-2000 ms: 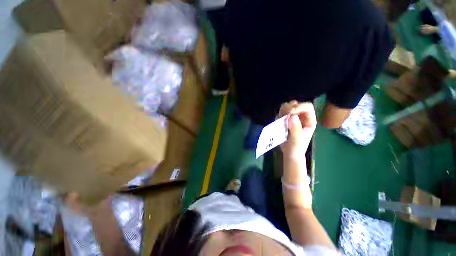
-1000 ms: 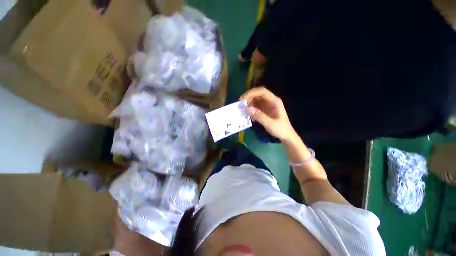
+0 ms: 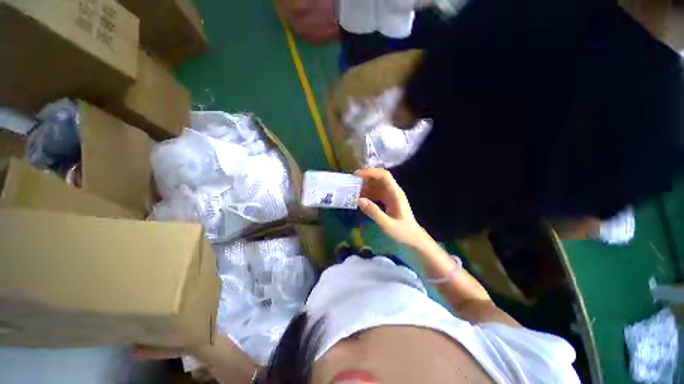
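Observation:
My right hand holds a small white label by its right edge between thumb and fingers, in the middle of the picture. The label carries dark print and a small dark block. My left hand is mostly hidden at the lower left, under a brown carton. The carton is closed on the sides that show and rests against this hand and forearm. Its far side is cut off by the picture's left edge.
Clear bagged goods fill open cartons beside me. More brown cartons stand at upper left. A person in black bends close at right, by a carton of bagged goods. Another bag lies on the green floor at lower right.
The label has moved left and now lies flatter to view. The view has shifted, and the carton at my left hand shows higher and larger than one second ago. The person in black remains close.

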